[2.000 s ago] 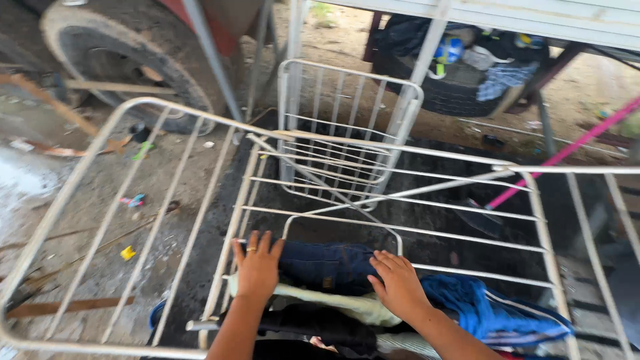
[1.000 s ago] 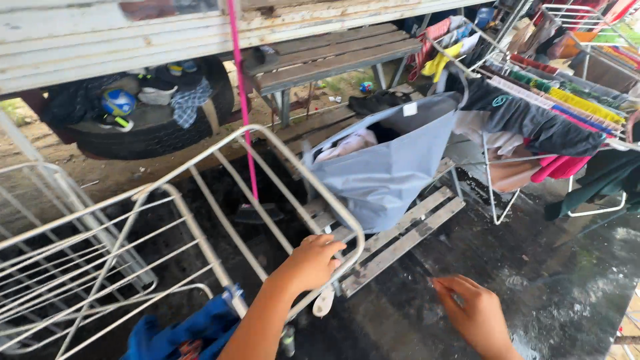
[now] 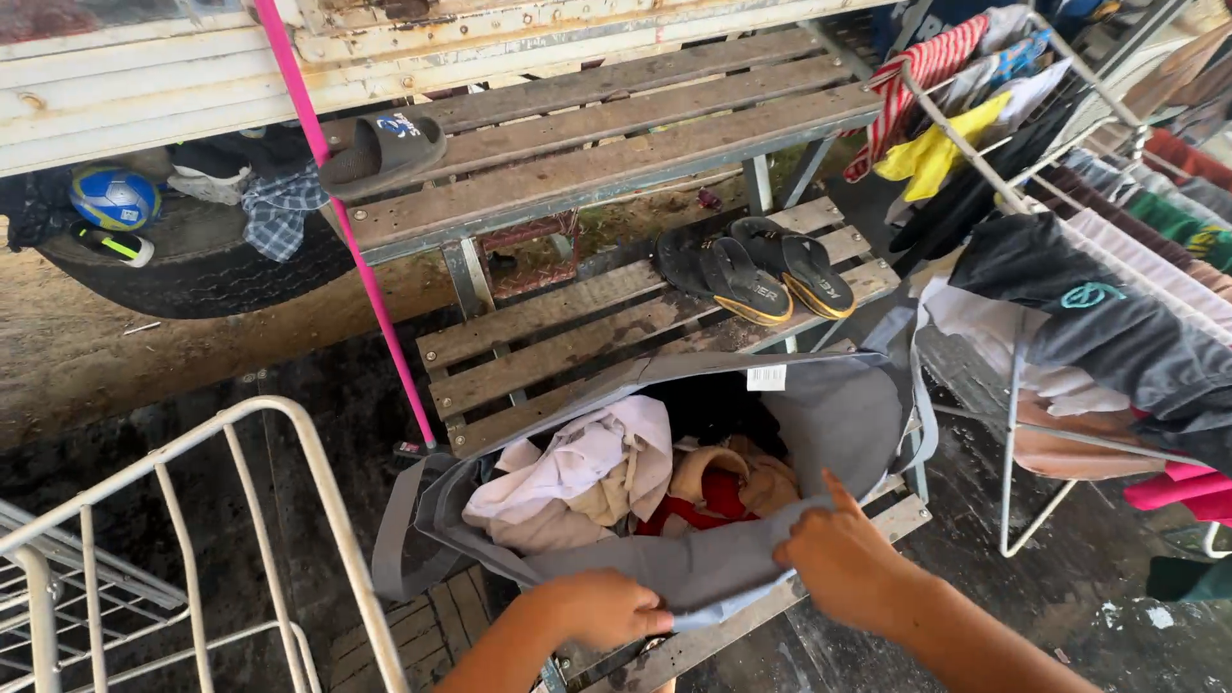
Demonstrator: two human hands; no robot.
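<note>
A grey fabric laundry bag [image 3: 847, 423] sits open on the lower wooden slats, with pale crumpled clothes [image 3: 577, 472], a tan garment [image 3: 760, 486] and a red garment [image 3: 722, 496] inside. My left hand [image 3: 602, 608] is at the bag's near rim, fingers curled against the fabric. To its right, my right hand [image 3: 837, 549] is at the same rim, thumb and curled fingers on the cloth and the index finger pointing up over the opening. Both hands appear to grip the rim.
A white metal drying rack [image 3: 260, 481] stands at the left. A pink pole [image 3: 361, 260] leans by the slatted wooden bench [image 3: 616, 144]. Black flip-flops [image 3: 760, 269] lie on the lower step, and a slide sandal [image 3: 385, 154] on the bench. Laundry hangs on another rack [image 3: 1011, 423] at right.
The view has swung right from the white rack to the bag. My left hand has left the rack's end bar, and both hands are now at the bag's near rim.
</note>
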